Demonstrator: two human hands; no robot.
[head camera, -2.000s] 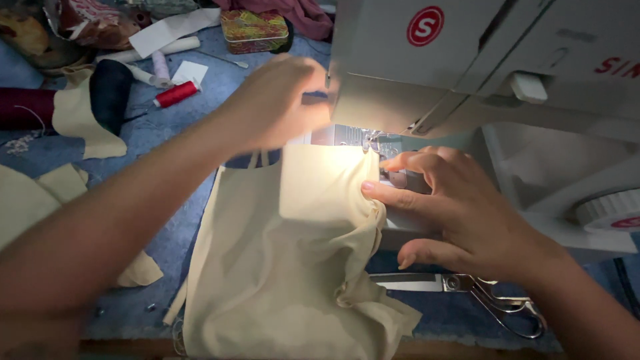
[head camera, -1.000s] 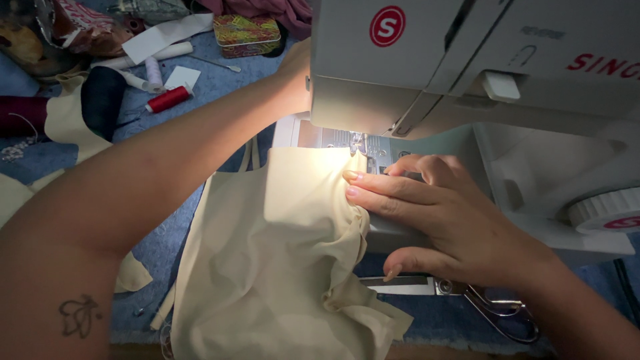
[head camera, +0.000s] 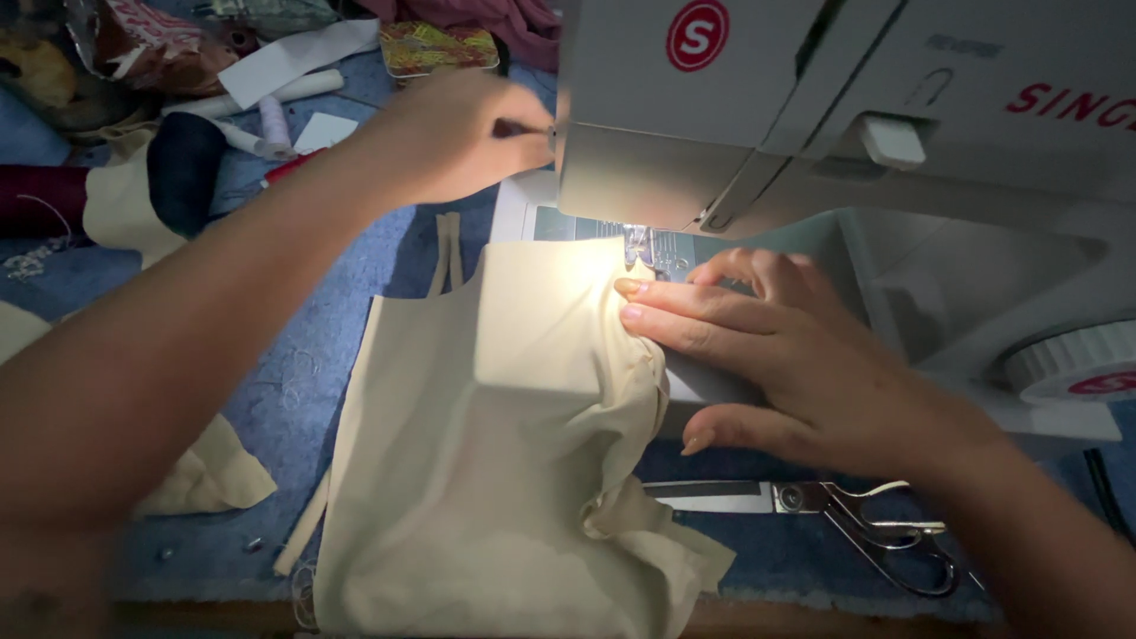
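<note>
A Singer sewing machine (head camera: 657, 177) fills the upper right. Cream fabric (head camera: 497, 426) lies over its bed and hangs toward the table's front edge, its top corner at the presser foot (head camera: 637, 247). My right hand (head camera: 781, 346) rests two fingertips on the gathered edge of the fabric, just below the foot; its thumb is apart and it grips nothing that I can see. At the left end of the machine head is my left hand (head camera: 470, 133), thumb and fingers brought together near the casing; whether something is between them cannot be told.
Metal scissors (head camera: 799, 499) lie under my right hand, partly beneath the fabric. A patterned tin (head camera: 439, 49), a white thread spool (head camera: 275, 124), a white card (head camera: 326, 131) and a dark cushion-like roll (head camera: 185, 173) are at the upper left. Cream scraps (head camera: 222, 470) lie on the left.
My left hand, largely hidden behind the machine head a second ago, shows again at its left side. My right fingers remain on the fabric by the foot.
</note>
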